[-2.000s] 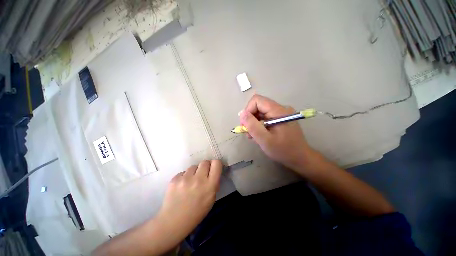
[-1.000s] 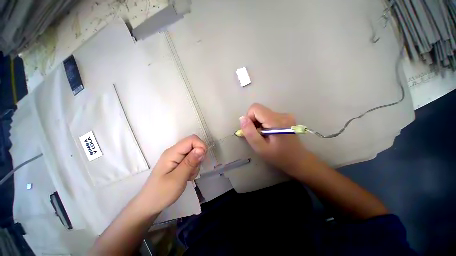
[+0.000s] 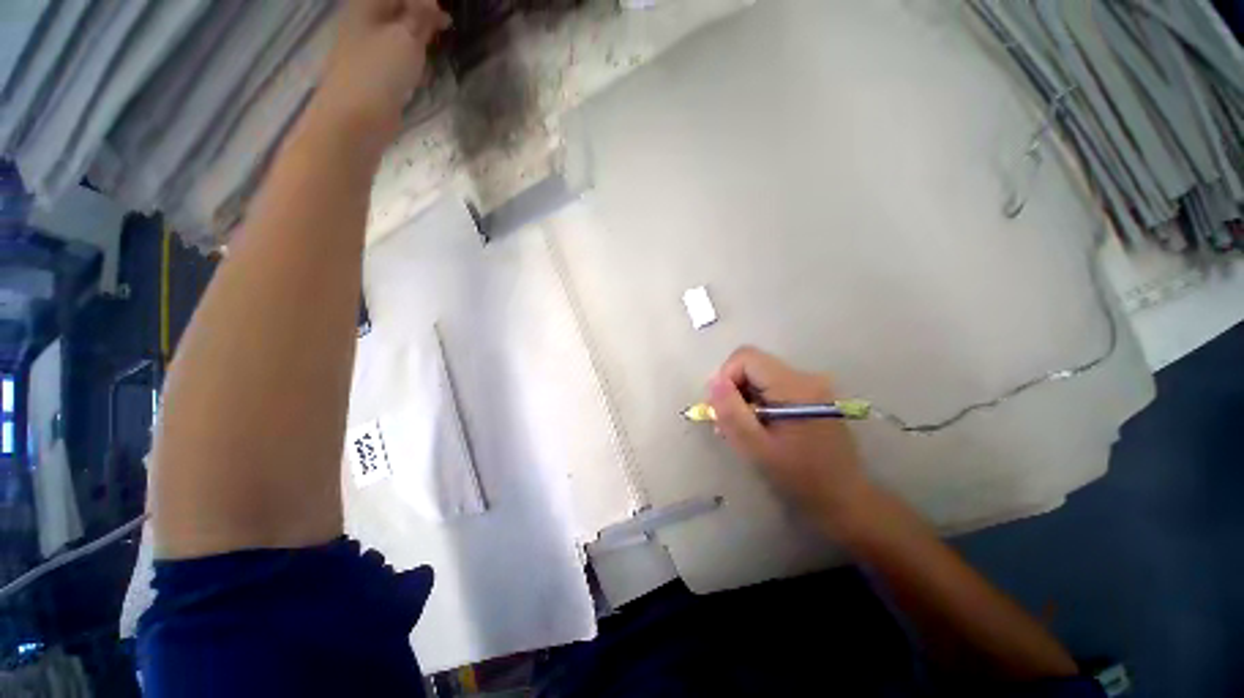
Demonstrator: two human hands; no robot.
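Note:
A large beige-grey lining panel (image 3: 873, 205) lies flat in front of me, with a stitched centre seam (image 3: 595, 366) and grey gusset tabs at both seam ends. A small blank white tag (image 3: 700, 307) sits on its right half. My right hand (image 3: 791, 430) holds the thread burner (image 3: 805, 409) like a pen, its dark tip pointing left, just right of the seam. My left hand (image 3: 389, 41) is stretched to the top edge, near a dark fuzzy pile of thread clippings (image 3: 498, 68); it is partly cut off, and whether it holds anything is unclear.
Layered panel stacks (image 3: 150, 96) stand at the upper left. Long strips (image 3: 1132, 123) are heaped at the upper right. The tool cord (image 3: 1010, 398) trails over the panel's right side. A brand label (image 3: 367, 453) and slip pocket edge show beside my left forearm.
My left hand has left the seam's near end and reached up to the top edge, its forearm now covering the panel's left part. The view has shifted; my right hand keeps holding the pen.

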